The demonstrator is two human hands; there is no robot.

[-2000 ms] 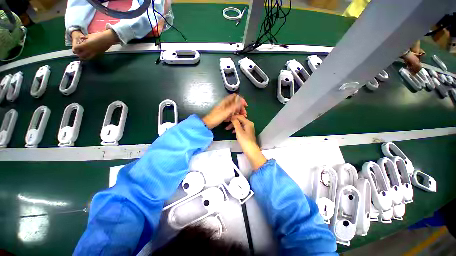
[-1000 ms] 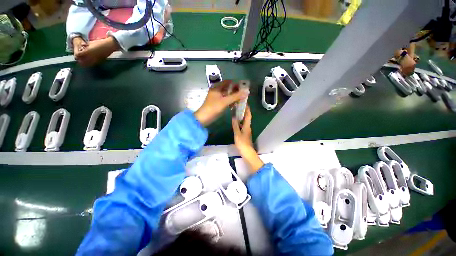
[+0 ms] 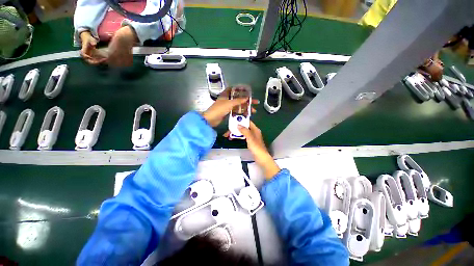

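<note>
A white plastic housing (image 3: 239, 124) is held upright over the near part of the belt, its round end with a dark dot towards me and its open slot away from me. My left hand (image 3: 223, 109) holds it at the left side, with fingers behind the slot. My right hand (image 3: 252, 137) grips the round end from the lower right. Several housings with black dots (image 3: 214, 213) lie on the white sheet (image 3: 208, 249) between my forearms.
Spaced housings (image 3: 144, 127) lie on the green belt (image 3: 182, 98). A grey post (image 3: 332, 93) slants up on the right. Set-aside housings (image 3: 359, 228) stand in overlapping rows at the right. Across the belt are a person's hands (image 3: 117, 49) and hanging black cables (image 3: 283, 31).
The housing in my hands has turned so its dotted round end shows, and it has come slightly nearer. Belt housings have shifted left. The person opposite has moved a hand.
</note>
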